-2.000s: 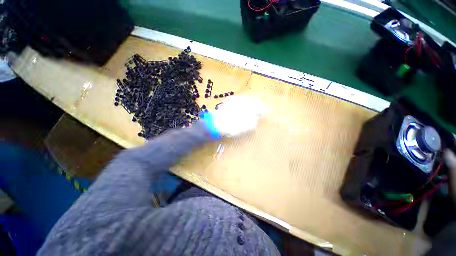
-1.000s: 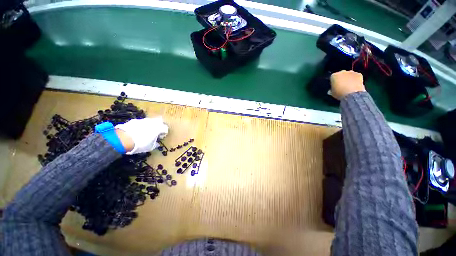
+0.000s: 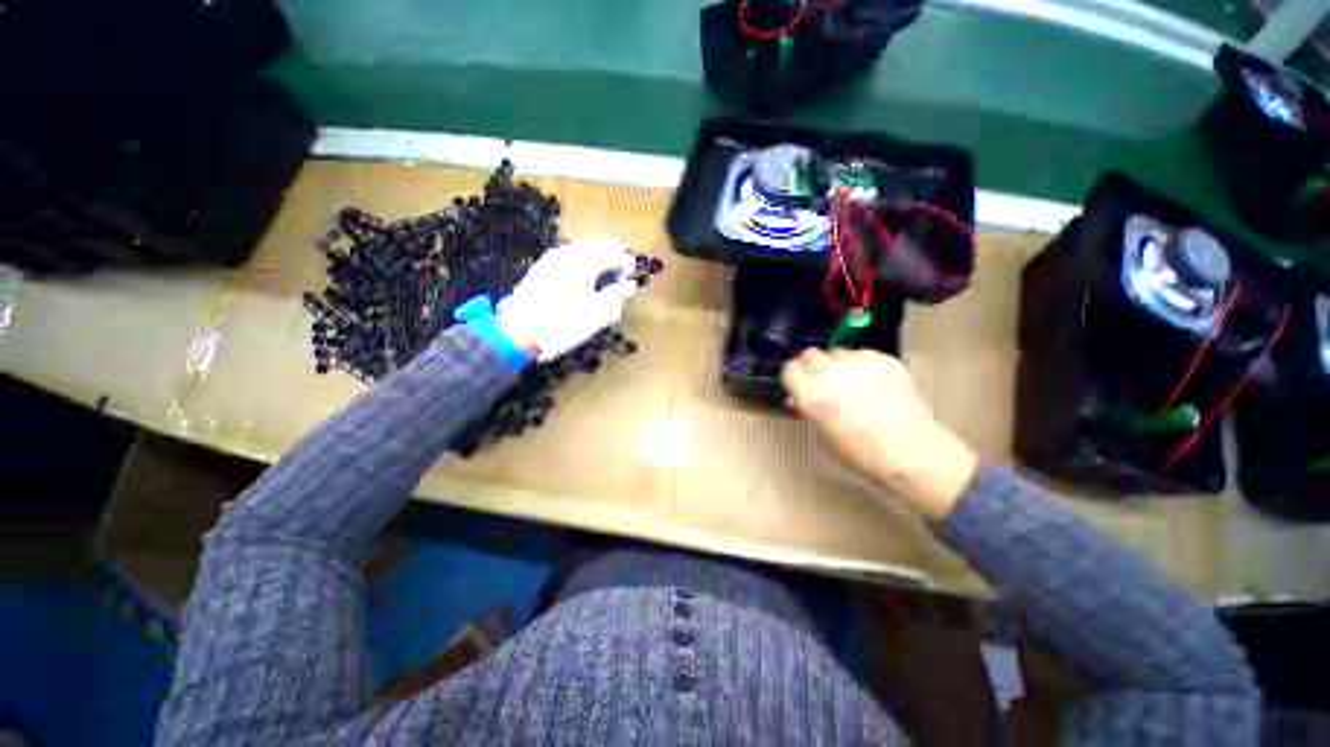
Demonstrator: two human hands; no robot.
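My left hand [image 3: 569, 298], in a white glove with a blue band at the wrist, is at the right side of the pile of black button strips [image 3: 423, 277]. A small black button strip [image 3: 643, 269] shows at its fingertips. My bare right hand [image 3: 868, 419] grips the near edge of the smaller black housing half [image 3: 761, 324], its fingertips partly hidden. The larger housing half [image 3: 934, 183] lies open behind it with a silver speaker driver [image 3: 780, 190], a green circuit board [image 3: 849, 181] and red wires [image 3: 842, 256]. A green component [image 3: 852, 323] sits in the smaller half.
Another open speaker unit [image 3: 1123, 343] stands at the right of the bench, with more beyond it at the right edge. One unit [image 3: 802, 51] is on the green belt [image 3: 496, 73] behind the pale rail [image 3: 423, 146]. Stacked black housings [image 3: 131, 146] fill the far left.
An open speaker unit now stands on the bench in front of me. My right hand has come back from the belt to its near edge. My left hand remains at the pile, a strip at its fingertips.
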